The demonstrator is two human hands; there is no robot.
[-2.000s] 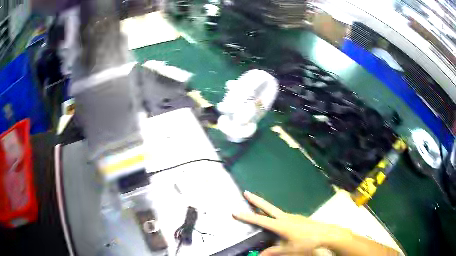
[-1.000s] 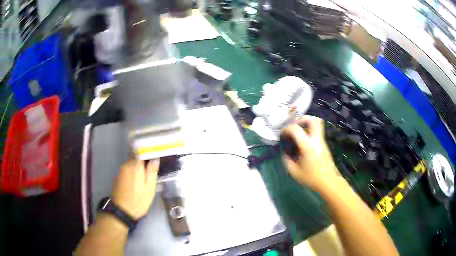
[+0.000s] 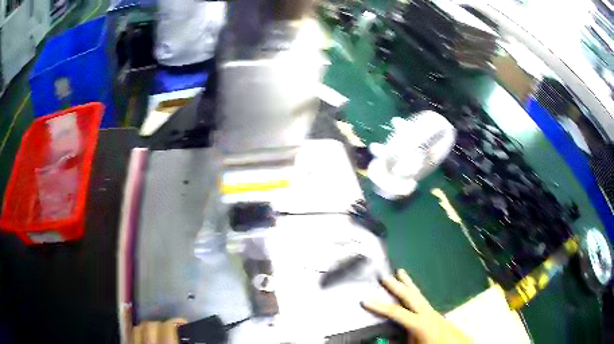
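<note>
A black adapter (image 3: 252,216) sits in the welding fixture under the silver horn (image 3: 259,111), its thin cord running right across the plate. My left hand (image 3: 156,331), cut off by the bottom edge, holds another black adapter (image 3: 203,329) with a short cord at the plate's front left. A dark bundled cord (image 3: 343,271) lies on the white sheet (image 3: 306,289). My right hand (image 3: 411,310) is right of it with fingers spread, empty. The clamp bar (image 3: 262,289) with its round ring stands in front of the fixture.
A white fan (image 3: 414,153) stands right of the press. Black parts (image 3: 498,195) are heaped farther right, beside hazard tape (image 3: 544,274). A red basket (image 3: 86,161) and blue bin (image 3: 73,67) are at left. A green button (image 3: 382,341) is at the front edge.
My left hand has moved from the fixture to the front left and now holds an adapter. My right hand has come back from beside the fan to the plate's right edge. A bundled cord now lies on the sheet.
</note>
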